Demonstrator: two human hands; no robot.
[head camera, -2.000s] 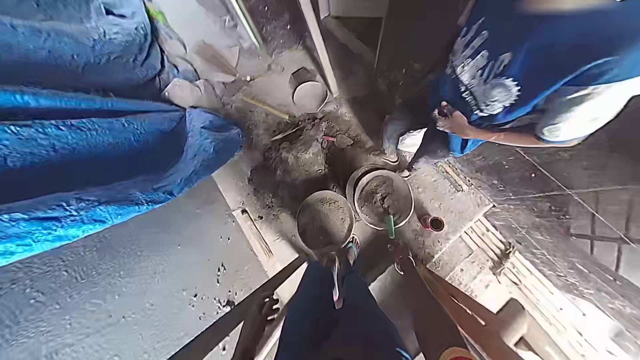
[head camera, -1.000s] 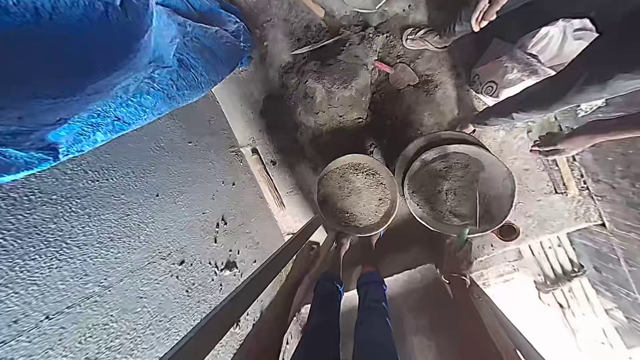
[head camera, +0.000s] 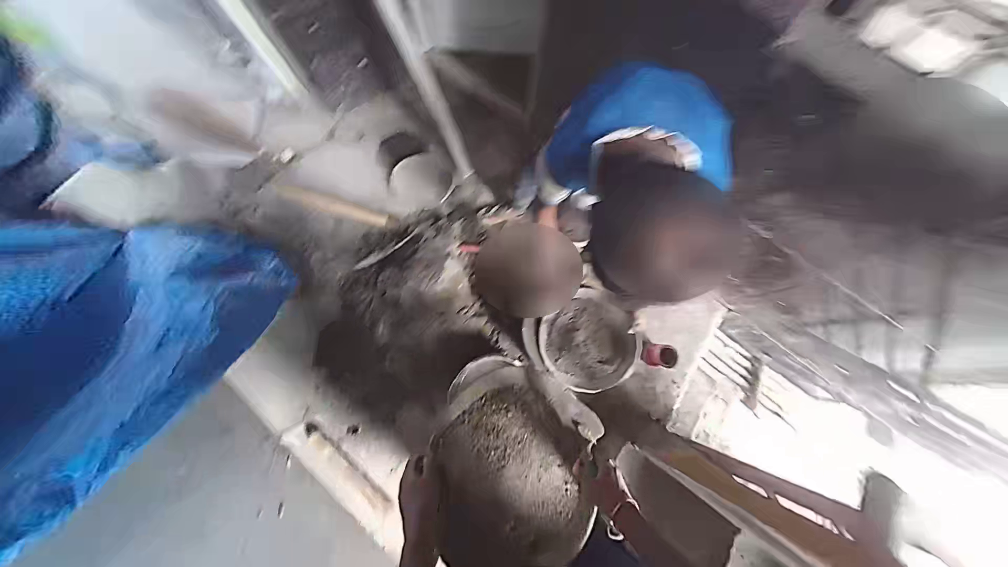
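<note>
A round pan of grey mortar (head camera: 512, 472) is between my two hands at the bottom centre. My left hand (head camera: 419, 488) grips its left rim, and my right hand (head camera: 605, 484) is at its right rim, partly blurred. Beyond it, a second round pan holding mortar (head camera: 591, 342) rests on the ground. A heap of mortar (head camera: 402, 315) lies left of that pan. A person in a blue top (head camera: 646, 110) bends over close behind the second pan.
A blue tarpaulin (head camera: 134, 362) hangs at the left. A red cup (head camera: 660, 355) stands right of the second pan. Wooden boards (head camera: 772, 504) run along the lower right. A wooden stick (head camera: 335, 203) and a pale bowl (head camera: 421, 179) lie beyond the heap.
The mortar pan that stood by my feet is now up between my hands. The other person has bent down into the middle of the view. The view has shifted.
</note>
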